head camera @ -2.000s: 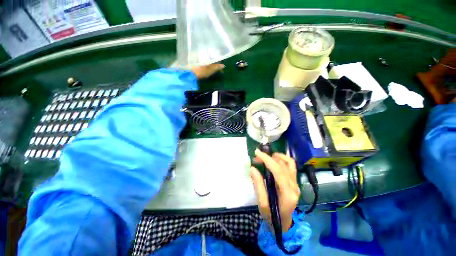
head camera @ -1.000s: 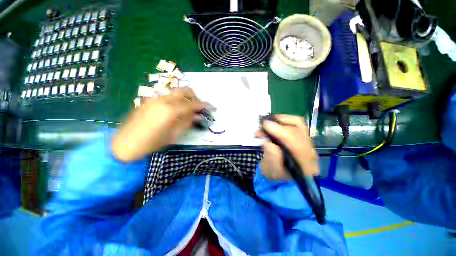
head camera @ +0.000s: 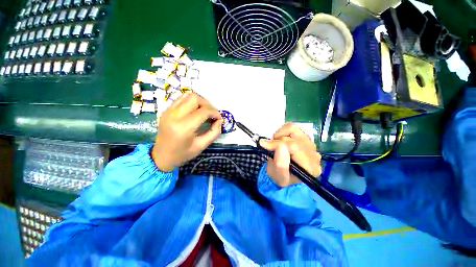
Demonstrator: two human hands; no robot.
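A small dark blue-purple ring circuit board (head camera: 227, 121) lies on the white paper work sheet (head camera: 256, 91). My left hand (head camera: 188, 128) is at its left edge with the fingertips pinched together; whether they grip the board or something small is hidden by the fingers. My right hand (head camera: 293, 154) holds the black soldering iron (head camera: 326, 190) like a pen, its tip close to the board's right edge. I cannot tell if the tip touches. A loose pile of small silver-white pouch cells (head camera: 167, 73) with yellow-orange edges lies left of and partly on the paper.
A fume fan (head camera: 256, 39) stands behind the paper, with the round tip-cleaning pot (head camera: 308, 65) to its right. Further right are the blue soldering station (head camera: 365, 73) and yellow sponge (head camera: 421, 81). A cell tray (head camera: 52, 39) is far left. Another person's blue sleeve (head camera: 459, 135) is at right.
My left hand has come back from the rear of the bench to the board. My right hand has brought the iron from the pot to the board. The view has tilted down.
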